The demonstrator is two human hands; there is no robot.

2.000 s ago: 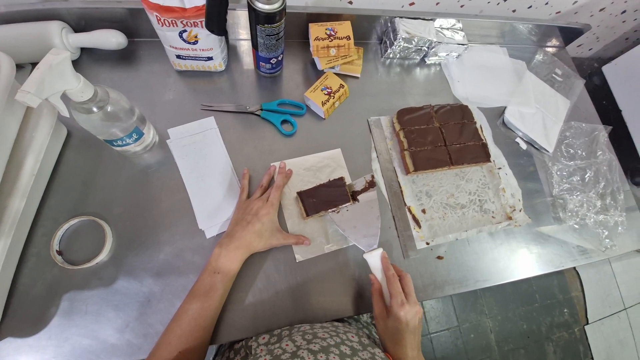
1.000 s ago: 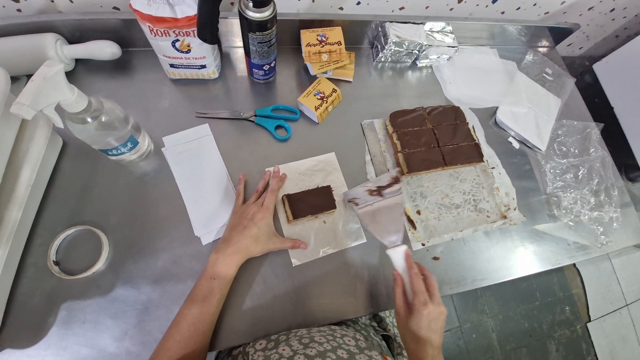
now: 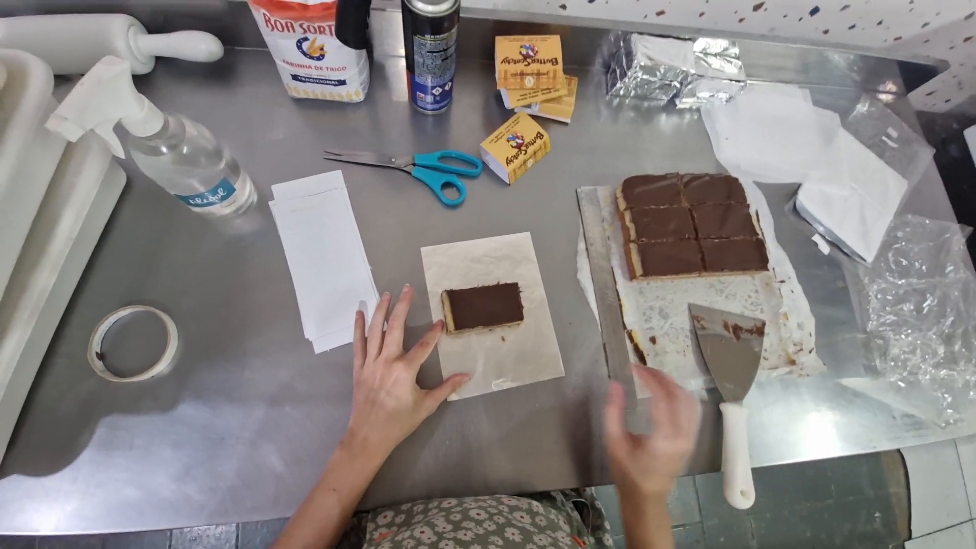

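One chocolate-topped bar (image 3: pixel 485 306) lies on a square of baking paper (image 3: pixel 526 351). My left hand (image 3: pixel 393 374) rests with spread fingers at the paper's left edge, its thumb on the paper and a fingertip beside the bar. My right hand (image 3: pixel 652 427), blurred, is over the steel table's front part, holding nothing, fingers apart. To its right lies a scraper with a white handle (image 3: pixel 736 450), its chocolate-smeared blade on the used parchment (image 3: pixel 709 305). Several cut bars (image 3: pixel 694 225) sit together at the parchment's back. A long metal blade (image 3: pixel 608 305) lies along its left side.
White paper strips (image 3: pixel 324 259), turquoise scissors (image 3: pixel 438 171) and yellow printed wrappers (image 3: pixel 516 147) lie around. Left are a tape roll (image 3: pixel 133 343), a spray bottle (image 3: pixel 191 164) and a rolling pin (image 3: pixel 91 42). Behind stand a flour bag (image 3: pixel 313 53) and a can (image 3: pixel 431 57). Clear plastic (image 3: pixel 915 320) lies right.
My right hand has let go of the scraper, which now lies on the parchment and table edge. That hand has moved left of the handle. My left hand stays by the baking paper.
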